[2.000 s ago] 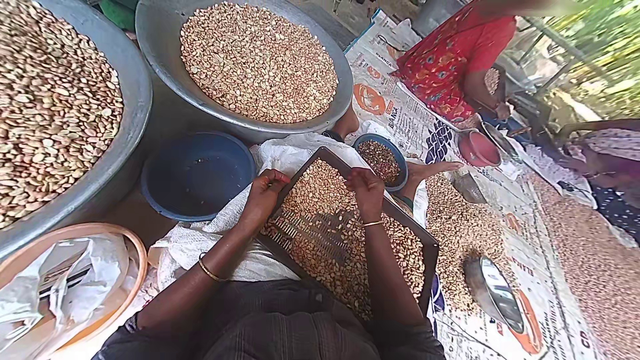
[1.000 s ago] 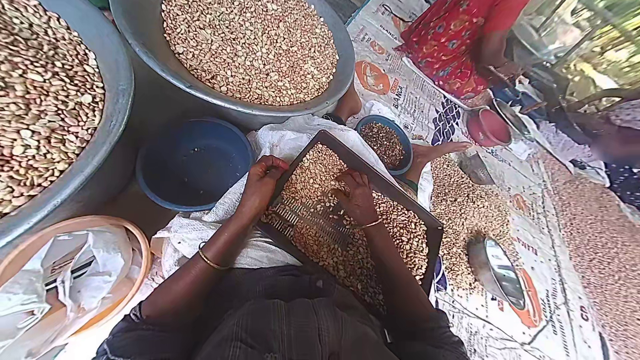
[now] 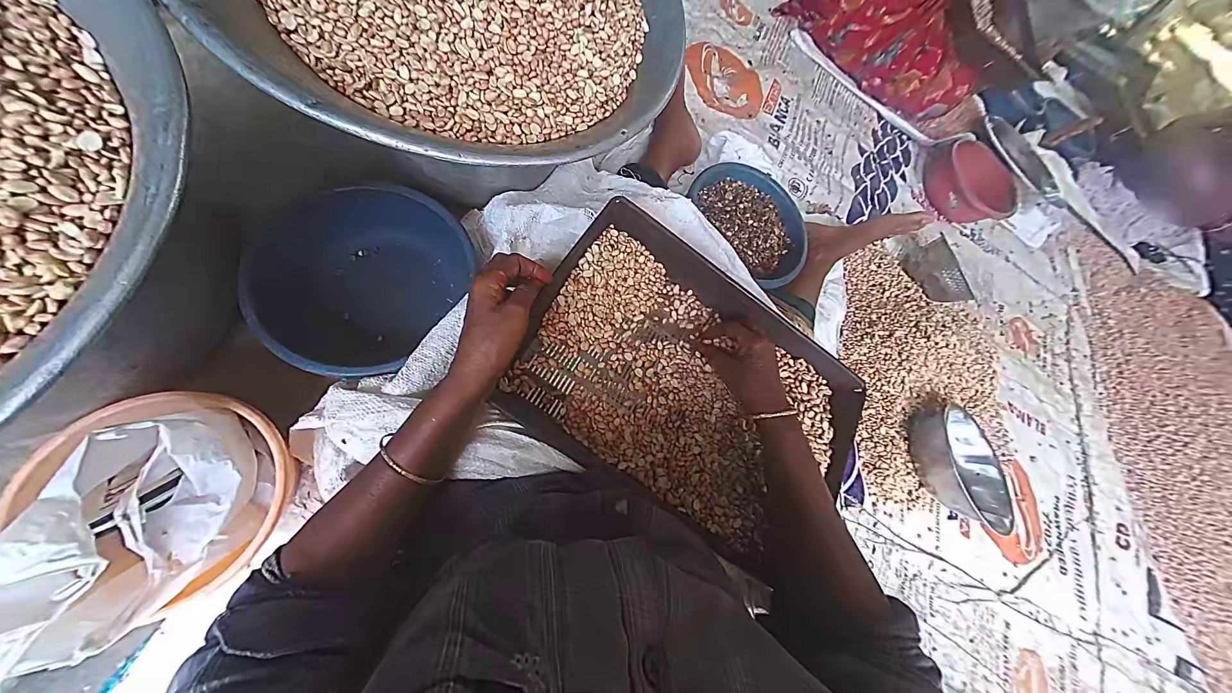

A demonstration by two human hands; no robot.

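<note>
A dark rectangular slotted tray (image 3: 833, 371) lies tilted across my lap, with light-brown seeds or split nuts (image 3: 664, 423) spread over most of it. At its upper left edge, my left hand (image 3: 502, 303) has its thumb and fingers closed on the rim. My right hand (image 3: 743, 361) is over the seeds inside the tray, fingers bent and touching them; whether it pinches any is unclear. Bare slots show near the tray's left side. Beyond the tray's upper right edge stands a small blue bowl (image 3: 794, 231) of darker bits.
Two large metal basins (image 3: 173, 192), (image 3: 423, 144) full of seeds stand at the left and top. Also near are a blue basin (image 3: 356, 279), an orange tub (image 3: 274, 452) with plastic bags, a steel bowl (image 3: 962, 462) by a seed heap (image 3: 914, 356), and a red bowl (image 3: 972, 183). Another person sits at upper right.
My right hand has moved from near the tray's upper edge down over the seeds. My left hand stays at the left rim.
</note>
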